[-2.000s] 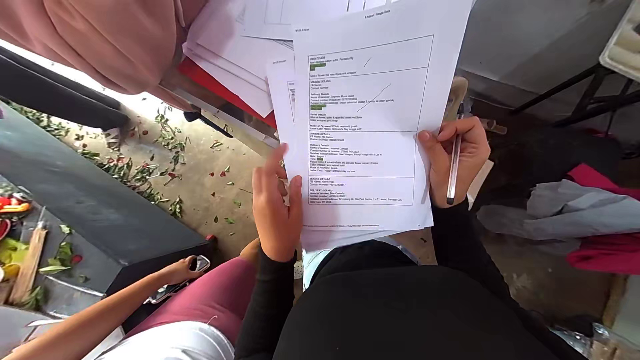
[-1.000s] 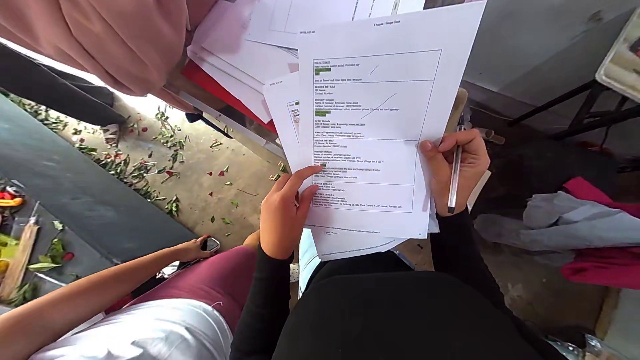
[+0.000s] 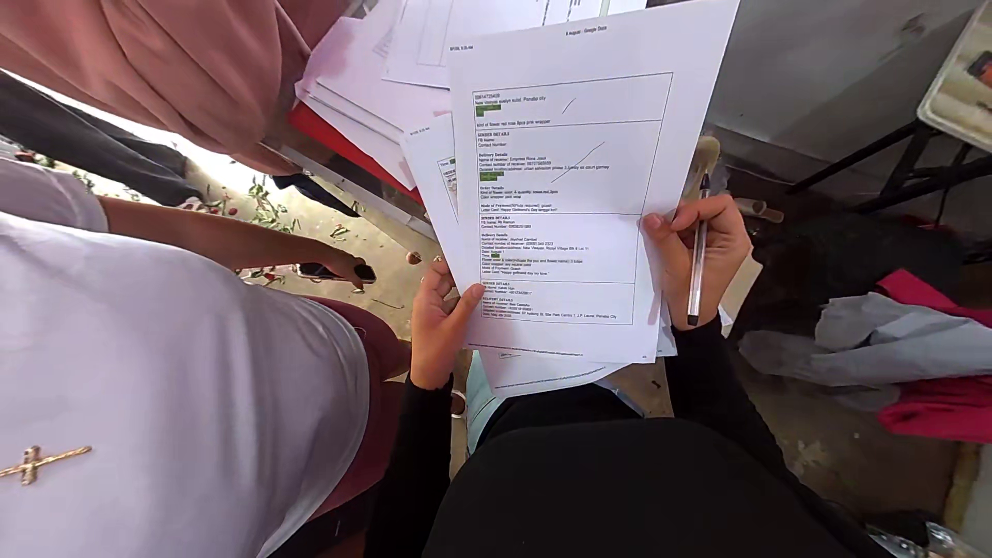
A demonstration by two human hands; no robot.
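Several printed paper sheets (image 3: 558, 232) are held up in front of me, overlapping; the top one bears boxed text, green highlights and two pen strokes. My left hand (image 3: 443, 318) grips the lower left edge, its thumb on the front and its other fingers partly hidden. My right hand (image 3: 701, 252) pinches the right edge with the thumb on top. A clear ballpoint pen (image 3: 697, 271) is also held in my right hand, its lower end pointing down.
More loose papers (image 3: 356, 101) lie beyond on a red surface (image 3: 341, 143). A person in a white shirt (image 3: 170, 372) is close at my left, a phone (image 3: 325, 271) in hand. Grey and pink cloth (image 3: 876, 341) is at the right. Leaves and petals (image 3: 240, 205) litter the ground.
The person at the left has come closer, the white shirt now filling much of that side. My left hand has moved from over the sheet's lower part to its left edge.
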